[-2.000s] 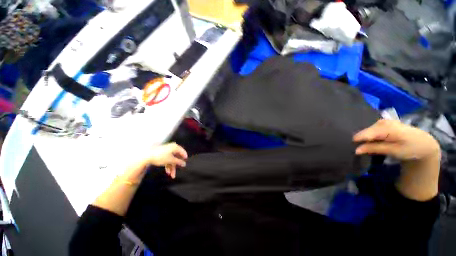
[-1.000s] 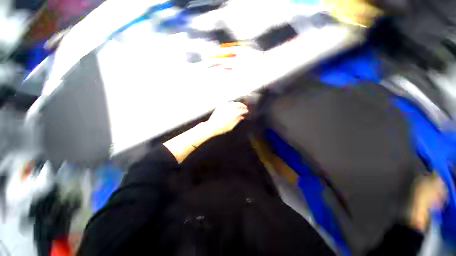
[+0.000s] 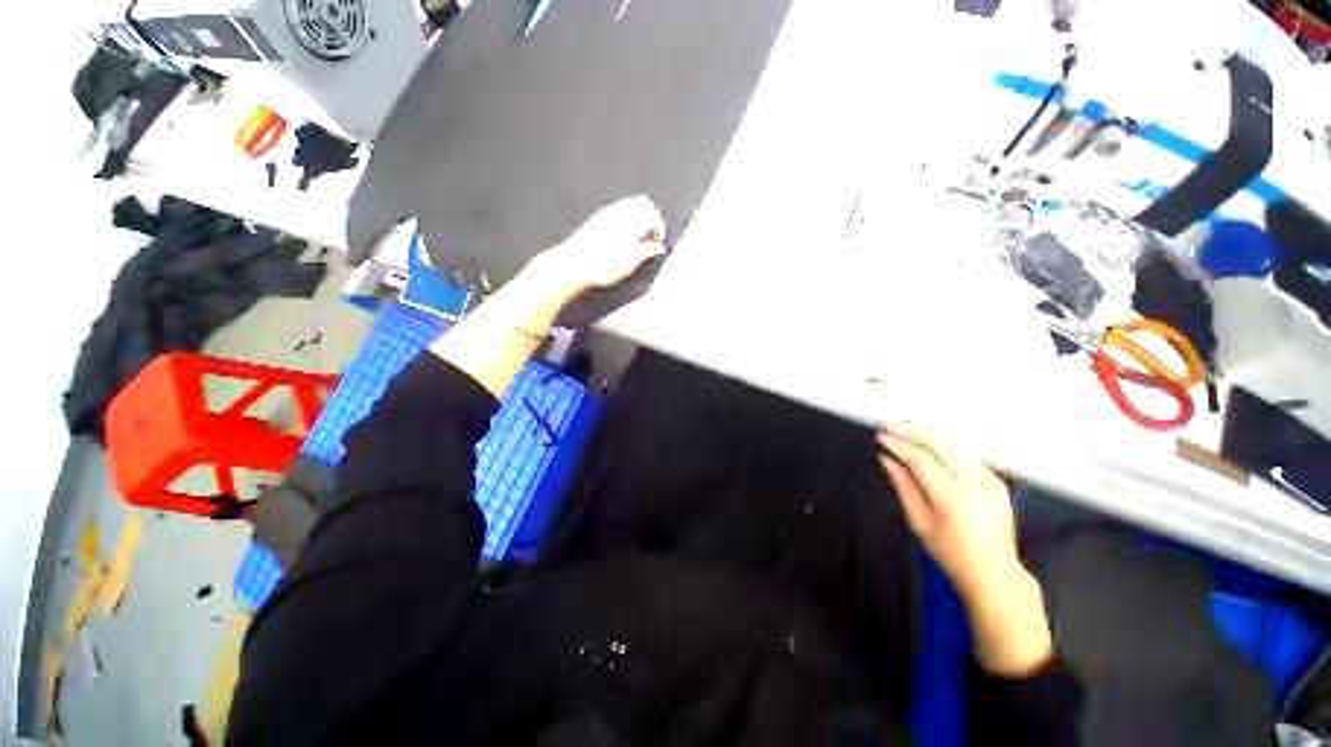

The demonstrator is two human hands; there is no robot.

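Note:
Wide dark grey cut panels [image 3: 584, 117] lie on the white machine table at the upper left, overhanging its front edge. My left hand [image 3: 606, 248] is at their near right corner with its fingers curled on the cloth; the fingertips are partly hidden. My right hand [image 3: 956, 511] is open and empty at the table's front edge, fingers apart. Dark sewn pieces [image 3: 1153, 642] hang low at the right, beside my right forearm.
Orange-and-red scissors [image 3: 1153, 372] and a crumpled clear bag [image 3: 1073, 248] lie on the table at the right. A blue crate [image 3: 511, 467] and red stool [image 3: 190, 434] stand at the left. A second machine [image 3: 329, 44] with scissors nearby is far left.
The view has swung left. My left hand has moved from the table's front edge onto the panels. My right hand has left the dark pieces at the right and come to the table edge.

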